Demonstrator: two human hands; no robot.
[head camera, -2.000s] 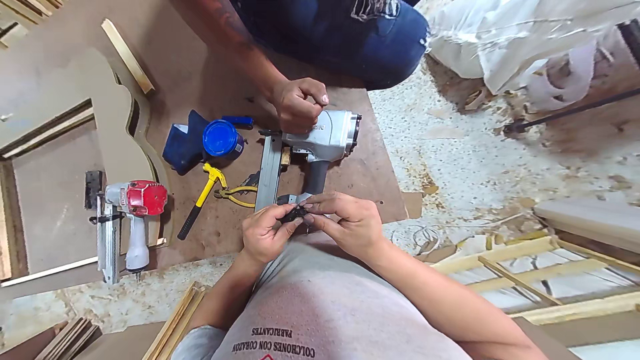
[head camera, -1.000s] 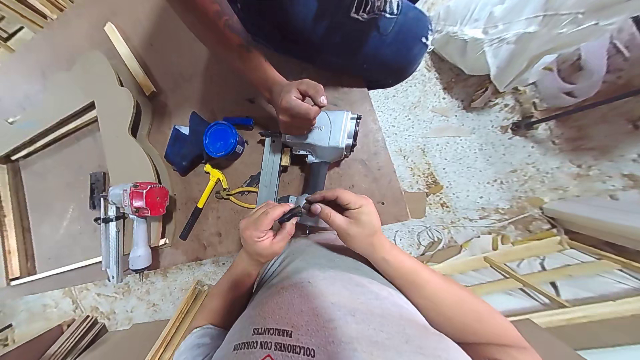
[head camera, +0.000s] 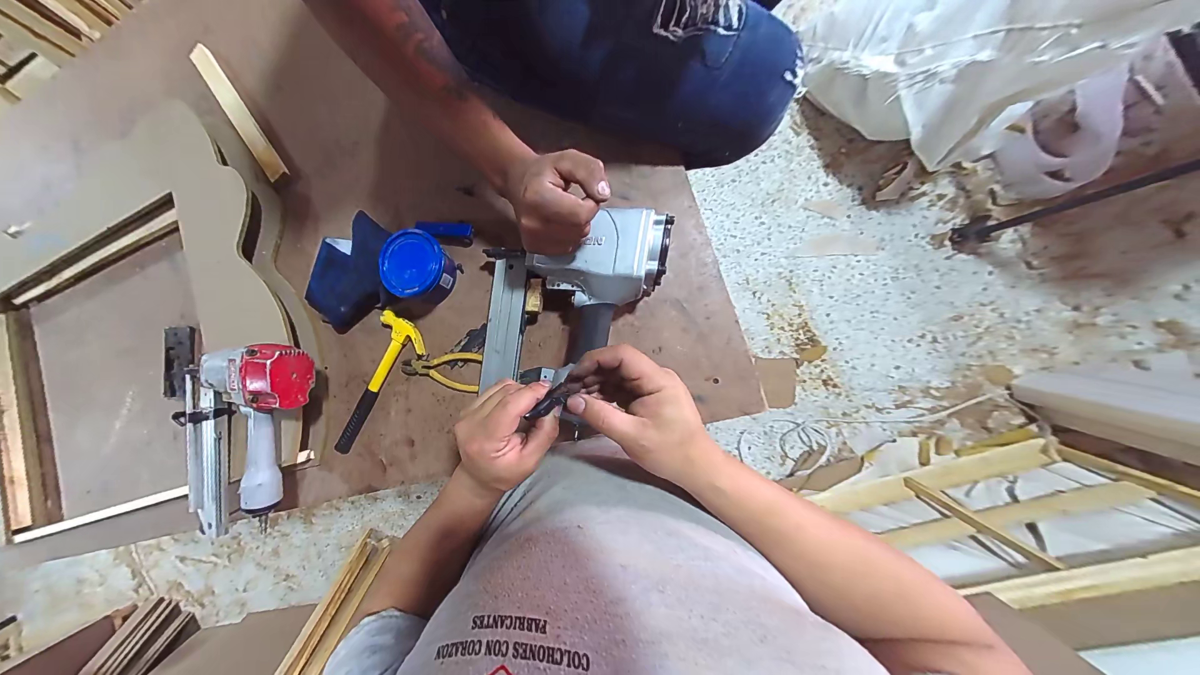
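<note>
Between the fingertips of my left hand (head camera: 502, 431) is a small dark part (head camera: 551, 401); its exact kind cannot be told. My right hand (head camera: 647, 412) touches its other end with thumb and fingers. Just beyond my hands a large grey pneumatic stapler (head camera: 600, 258) lies on its side on the brown board (head camera: 656, 366), its handle toward me. Another person's closed hand (head camera: 561, 199) rests on the stapler's body. To the left lie yellow-handled pliers (head camera: 450, 367), a yellow claw hammer (head camera: 380, 375) and a blue round container (head camera: 412, 263).
A red and grey pneumatic stapler (head camera: 272, 377) lies at the left by cut board panels (head camera: 187, 309). The other person's knee (head camera: 741, 103) is at the top. Wooden frames (head camera: 975, 516) stand at lower right, wood strips (head camera: 337, 600) at lower left. White sheeting (head camera: 937, 75) hangs at upper right.
The fingers of my right hand have shifted and spread a little around the small dark part. The other person's hand stays on the stapler.
</note>
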